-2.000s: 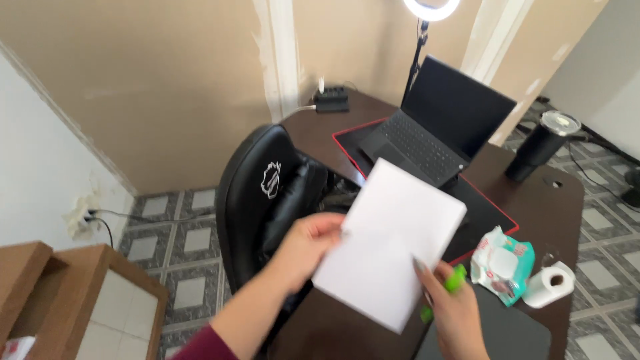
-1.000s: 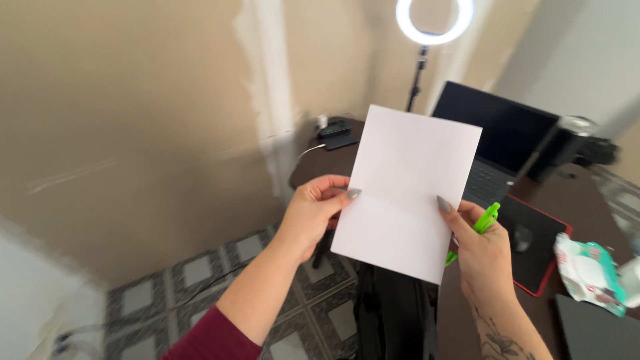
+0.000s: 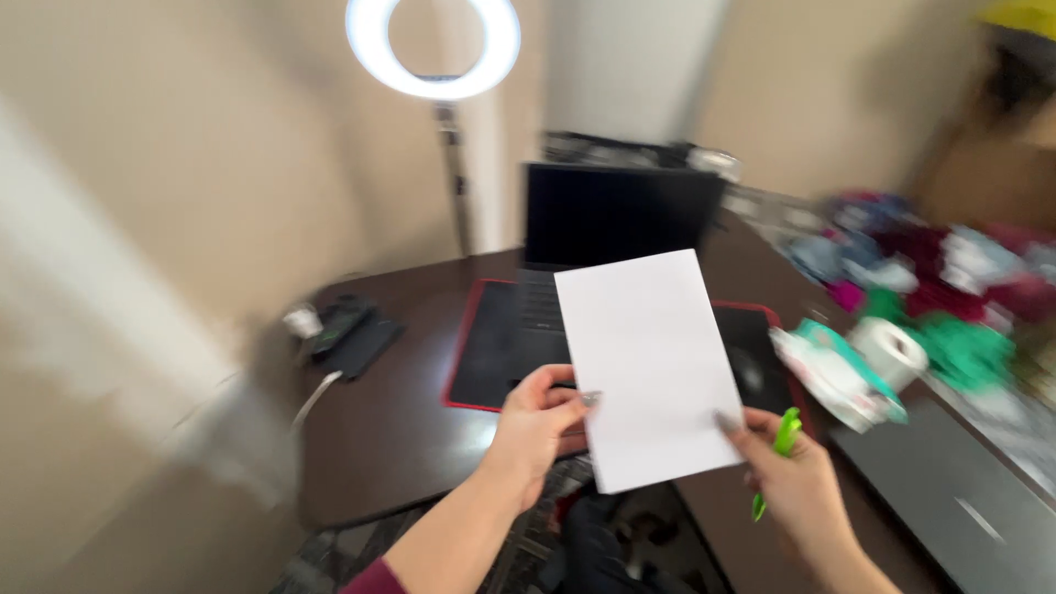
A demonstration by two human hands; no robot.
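Note:
A blank white sheet of paper [image 3: 648, 371] is held up over the near edge of the desk, in front of an open laptop [image 3: 619, 214]. My left hand [image 3: 540, 429] pinches its left edge, thumb on top. On the right edge, my right hand [image 3: 784, 470] grips the paper between thumb and fingers. A bright green pen [image 3: 788, 433] is also tucked in the fingers of that hand. The laptop rests on a black desk mat [image 3: 487, 355] with a red border, and the sheet hides part of its keyboard.
A lit ring light [image 3: 433, 87] stands behind the dark desk [image 3: 396, 445]. Black devices [image 3: 355, 338] with a white cable lie at left. To the right are a wipes pack [image 3: 837, 375], a paper roll [image 3: 891, 351], a closed grey laptop [image 3: 949, 487] and, beyond, piled clothes [image 3: 932, 272].
The view has swung to the right, bringing the piled clothes into sight. Both hands keep hold of the paper, which now tilts the other way. The green pen remains in my right hand.

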